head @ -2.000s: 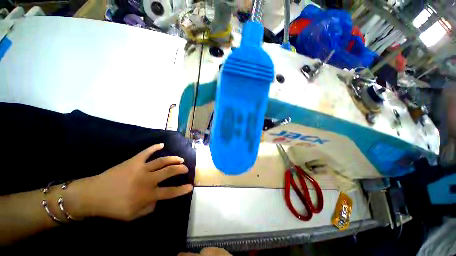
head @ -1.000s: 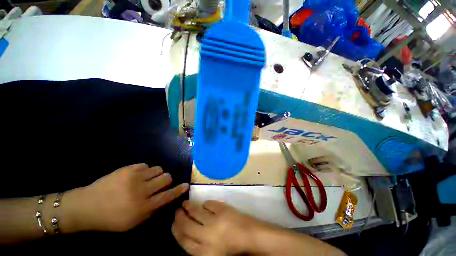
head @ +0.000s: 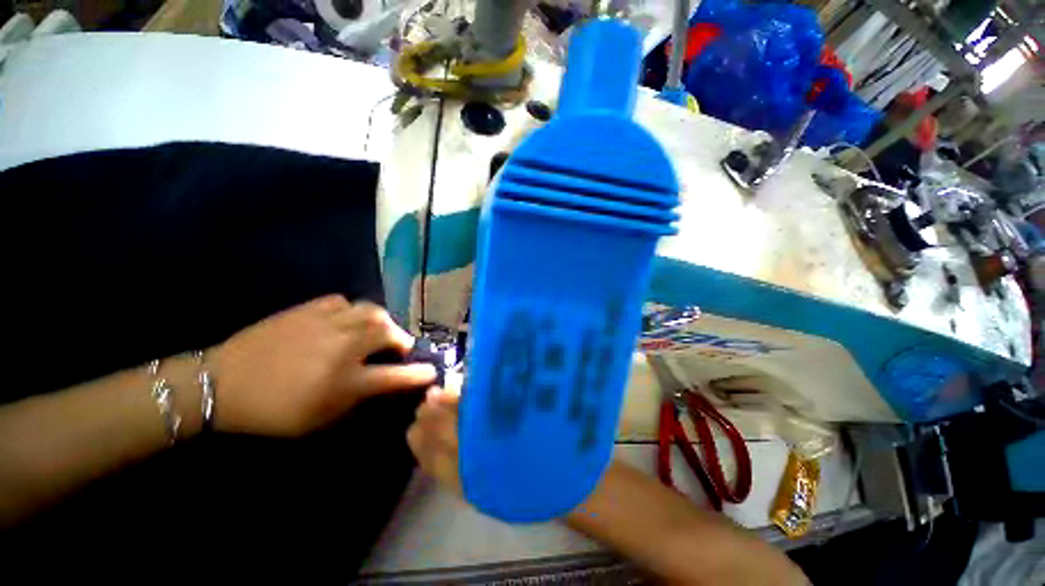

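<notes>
A black garment piece (head: 195, 252) covers the left side of the table and the front left. My left hand (head: 315, 364) lies on it, thumb and fingertips pinching the dark fabric edge just left of the presser foot (head: 445, 353), under a bright spot. My right hand (head: 435, 438) is at the same edge, fingertips close to my left thumb; the blue lamp (head: 562, 309) hides much of it, so its grip is unclear. The white and teal sewing machine head (head: 791, 298) extends to the right. A thread (head: 431, 218) runs down its left end.
Red-handled scissors (head: 705, 446) and a yellow-orange packet (head: 796, 492) lie right of my right forearm. A blue plastic bag (head: 756, 69) is behind the machine. A dark control box (head: 985, 458) is at the far right. A measuring strip runs along the table's front edge.
My left hand came off the flat cloth and moved up to the needle area, pinching the edge. My right hand entered from below and moved up beside it. The garment shifted upward; the lamp's view position changed.
</notes>
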